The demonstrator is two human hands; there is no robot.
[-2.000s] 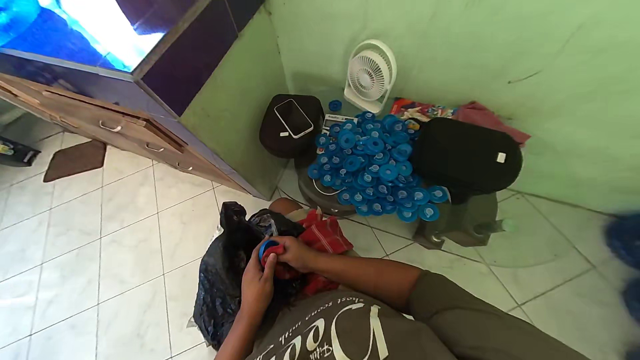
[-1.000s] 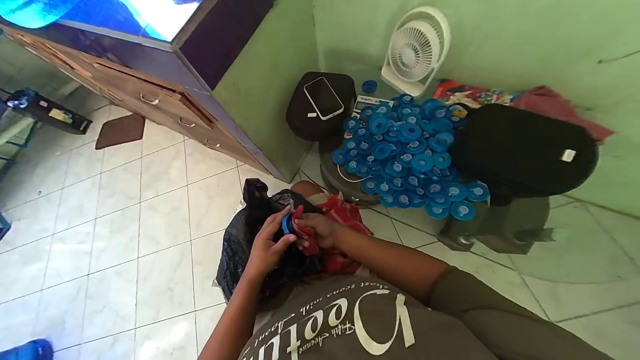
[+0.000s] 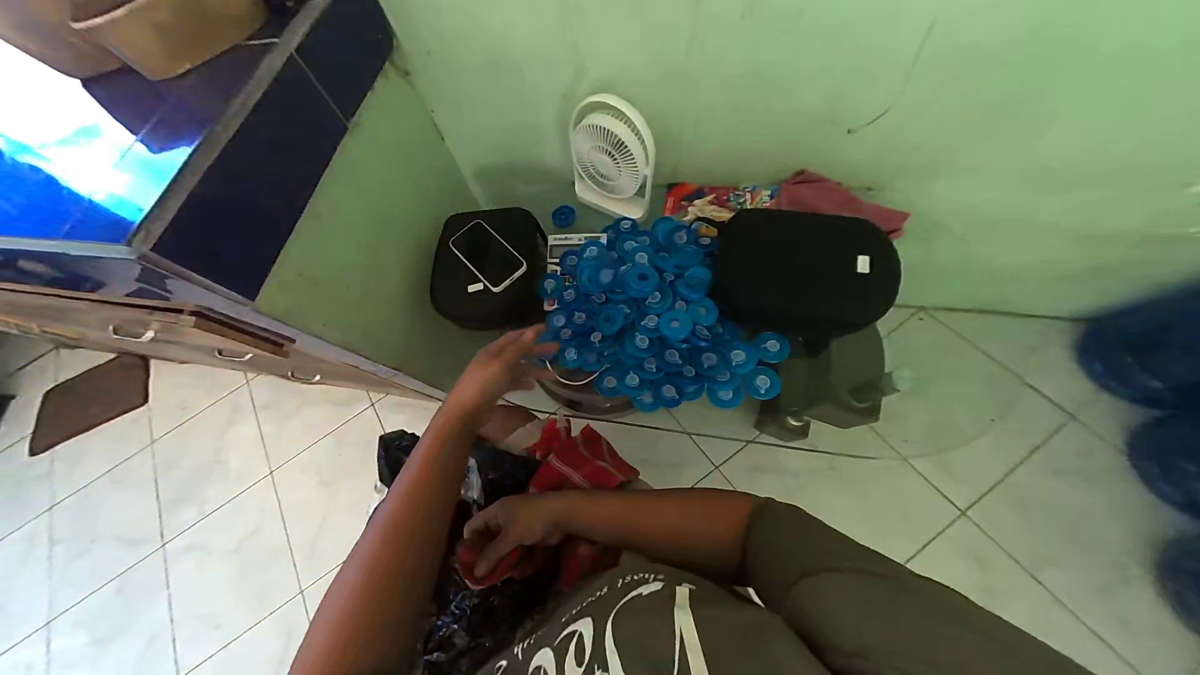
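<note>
A heap of blue plastic caps (image 3: 647, 309) lies on a glass-topped table (image 3: 937, 412). My left hand (image 3: 506, 366) reaches to the heap's left edge, fingers spread; whether a cap is at its fingertips is unclear. Low in front of my body, my right hand (image 3: 511, 530) is closed on a red cloth (image 3: 487, 558). Under and around it lie a black plastic bag (image 3: 502, 469) and a larger red cloth piece (image 3: 581, 459) with pale lines.
On the table are a black case (image 3: 450, 291) bearing a smartphone (image 3: 487, 255), a white fan (image 3: 612, 155), a calculator (image 3: 567, 246) partly under caps, and a larger black case (image 3: 806, 272). Wooden drawers (image 3: 216, 337) stand left. Large blue bottles (image 3: 1148, 356) are at right.
My left hand has left the blue cap and red cloth that both hands held low down, and has moved up to the heap. My right hand stays low with the cloth.
</note>
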